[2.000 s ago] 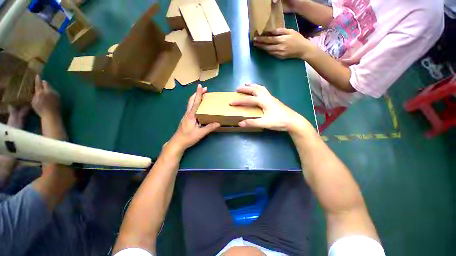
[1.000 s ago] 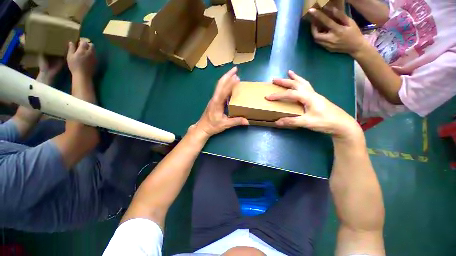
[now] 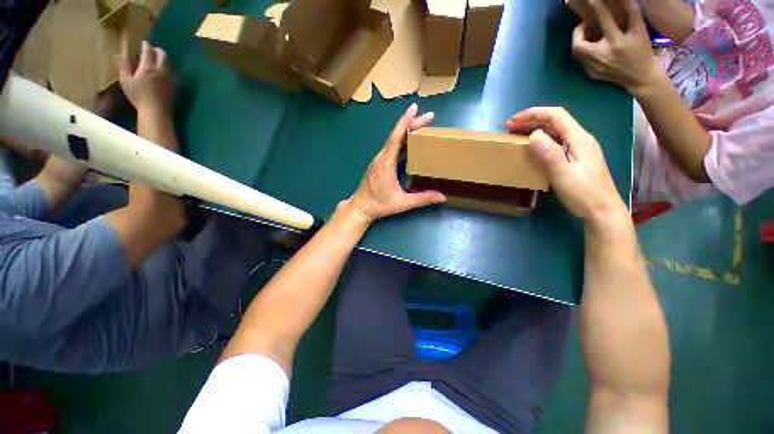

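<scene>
A small brown carton (image 3: 477, 157) sits on the dark-green table in front of me, its long side facing me. Its lid is partly raised, and a dark gap shows between the lid and the tray's near wall (image 3: 488, 203). My left hand (image 3: 389, 182) holds the carton's left end, with the thumb along the near side and the fingers behind. My right hand (image 3: 570, 161) holds the lid at its right end, thumb on the near face and fingers behind. The carton's far side is hidden.
An open box (image 3: 339, 51), a flat blank (image 3: 399, 51) and standing boxes (image 3: 445, 42) lie beyond. A cream pole (image 3: 170, 161) slants in from the left. The table's front edge (image 3: 467, 276) is near my lap. People work at left and right.
The carton's lid has lifted at the front, opening a dark gap. My right hand has moved from the carton's top to the lid's right end. The view has shifted and turned.
</scene>
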